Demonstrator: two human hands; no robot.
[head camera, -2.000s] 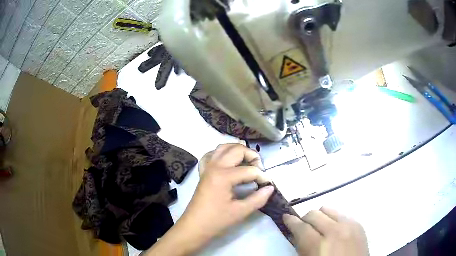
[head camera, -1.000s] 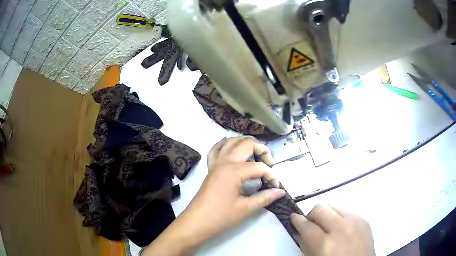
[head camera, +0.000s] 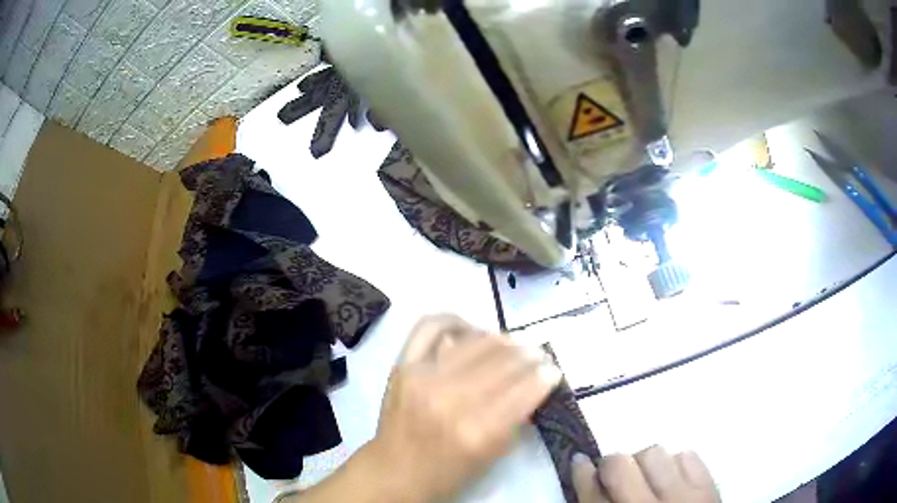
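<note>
A narrow folded strip of dark patterned fabric (head camera: 566, 427) lies slanting on the white table in front of the needle plate. My left hand (head camera: 457, 398) is blurred, with its fingertips at the strip's upper end; whether it grips the strip cannot be told. My right hand (head camera: 644, 476) holds the strip's lower end between thumb and fingers, partly cut off by the bottom edge. Another patterned piece (head camera: 443, 211) lies behind the needle, partly hidden by the cream machine head (head camera: 482, 118). The needle plate (head camera: 551, 295) shows under the bright lamp.
A heap of dark patterned pieces (head camera: 256, 324) lies at the left by the orange table edge and cardboard (head camera: 84, 275). Narrow strips (head camera: 320, 108) lie by the wall below a screwdriver (head camera: 268, 30). A green tool (head camera: 792, 186) and blue-handled snips (head camera: 866, 196) lie at the right.
My left hand's fingers have shifted on the strip and uncovered its upper end and more of the needle plate. My right hand has moved slightly down. The view has shifted a little.
</note>
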